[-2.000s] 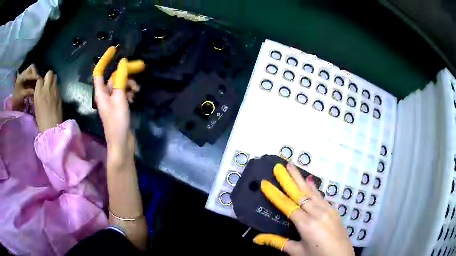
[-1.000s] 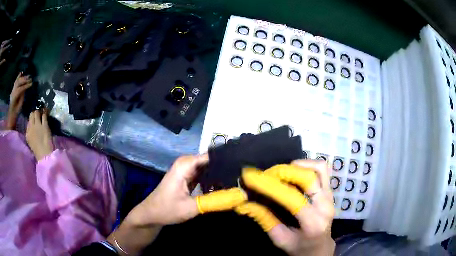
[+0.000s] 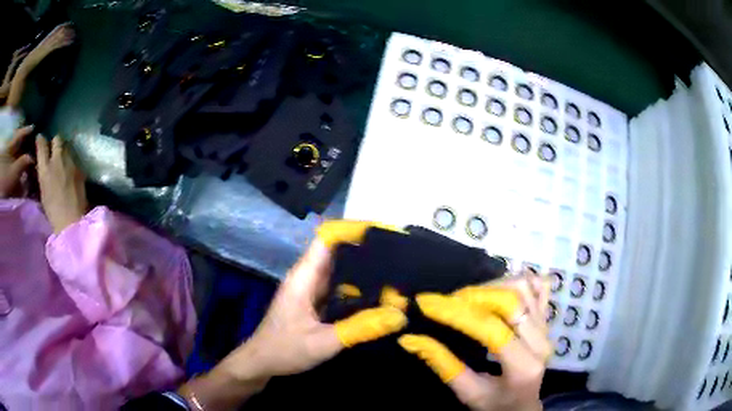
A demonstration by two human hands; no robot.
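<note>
A flat matt black panel [image 3: 409,261] is held up over the near left part of the white foam parts tray [image 3: 417,172]. My left hand [image 3: 301,313], with yellow finger cots, grips the panel's left side, thumb in front. My right hand [image 3: 502,337], also with yellow cots, has its fingertips at the panel's lower right; the fingers are slightly blurred, and whether they pinch a ring part or the panel is hidden. Ring parts [image 3: 444,217] sit in rows of tray pockets, with empty pockets between.
A loose heap of fitted black panels [image 3: 281,160] with gold circles lies at the left on clear plastic film [image 3: 241,221]. Stacked foam trays [image 3: 662,241] stand at the right. Another worker's hand [image 3: 60,181] and pink sleeve [image 3: 96,297] are at the left.
My left hand came from over the heap to the panel, which was lifted off the tray and turned. Over the last second, the right fingers stay near its lower edge; the view shifts slightly.
</note>
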